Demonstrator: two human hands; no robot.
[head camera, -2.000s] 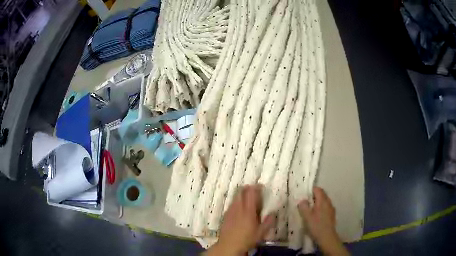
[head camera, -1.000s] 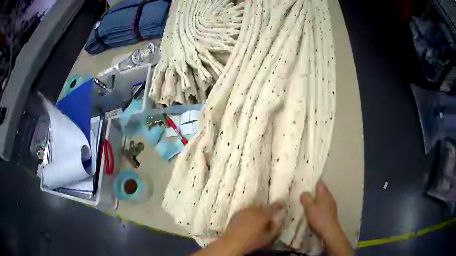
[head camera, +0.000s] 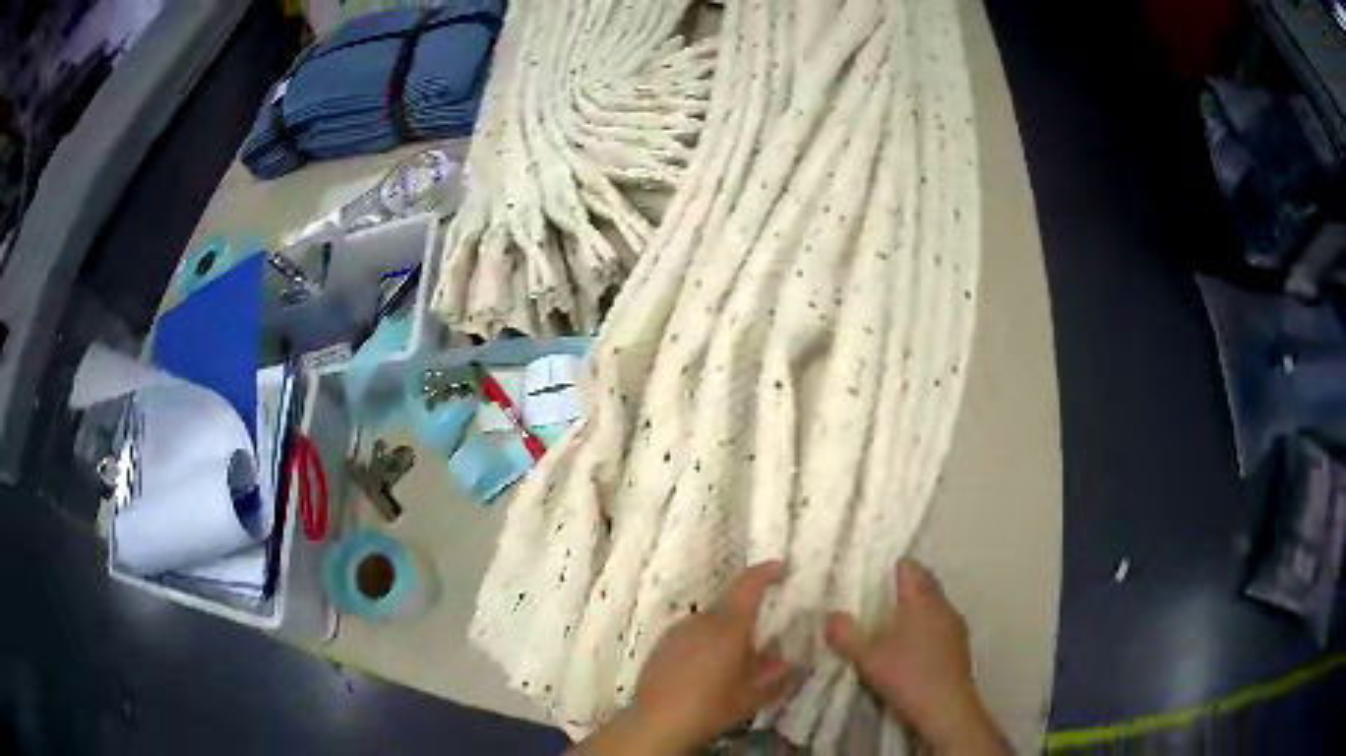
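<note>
Long stacked cream knit panels (head camera: 738, 399) with dark flecks run down the table to its near edge, in folds side by side. My left hand (head camera: 712, 657) lies at the near end of the knit, with thumb and fingers around a fold. My right hand (head camera: 912, 650) lies just right of it, its thumb and fingers gripping another fold near the right side of the knit. The fingertips are partly hidden in the fabric. A finished pile of the same knit (head camera: 568, 163) lies to the left, its ends fanned.
Left on the table are a plastic tray (head camera: 418, 288), curled papers (head camera: 185, 480), red scissors (head camera: 312, 488), a label roll (head camera: 372, 575), dark metal clips (head camera: 382, 477), a red pen (head camera: 511, 417), a clear bottle (head camera: 416, 180) and a tied blue bundle (head camera: 377, 81).
My left hand has shifted slightly left and its fingers have changed position. My right hand has moved a little left towards it. The near folds of knit lie differently.
</note>
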